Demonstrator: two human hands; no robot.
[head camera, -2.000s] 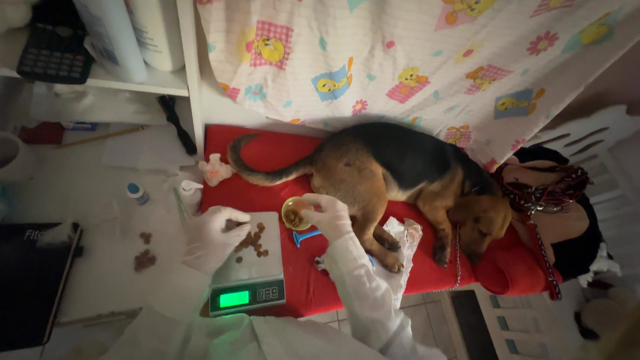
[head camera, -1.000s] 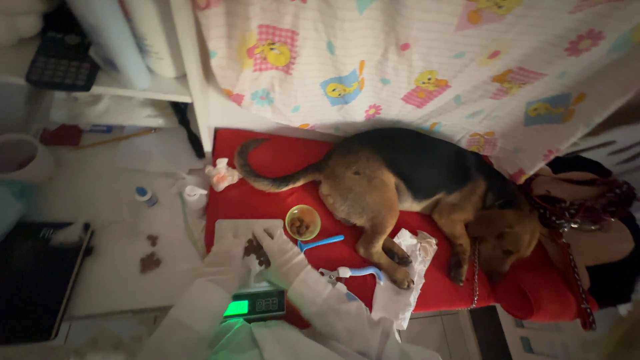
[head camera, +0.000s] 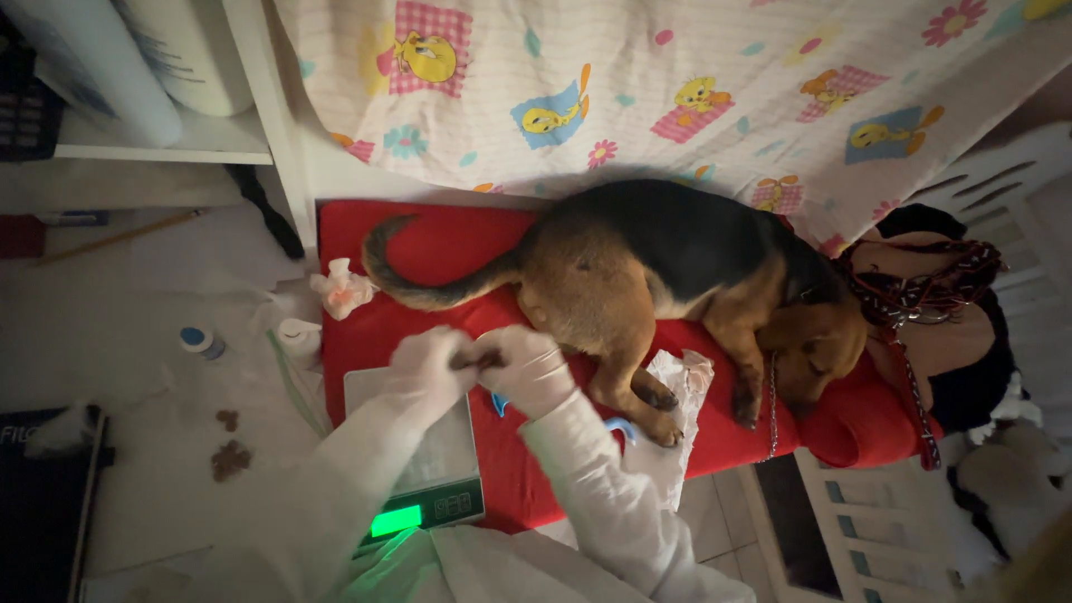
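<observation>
My left hand (head camera: 431, 368), in a white glove, is raised over the upper part of a digital kitchen scale (head camera: 419, 469) with a lit green display. My right hand (head camera: 528, 368), gloved too, meets it at the fingertips. Small brown pieces (head camera: 481, 358) are gripped between the two hands; how they are shared is blurred. The small round dish is mostly hidden behind my right hand. Beside it, a black and tan dog (head camera: 653, 260) lies on its side on a red cloth (head camera: 502, 435). A blue-handled tool (head camera: 621, 429) lies partly under my right sleeve.
Crumpled tissue (head camera: 342, 289), a white bottle (head camera: 299, 337) and a blue-capped vial (head camera: 201, 342) stand or lie left of the dog. Brown clumps (head camera: 229, 461) rest on the white table. White paper (head camera: 670, 452) lies by the dog's paws. A printed curtain (head camera: 620, 100) hangs behind.
The brown pieces on the scale's plate have gone from it. My hands have moved from the plate up toward the dish and now hold brown pieces.
</observation>
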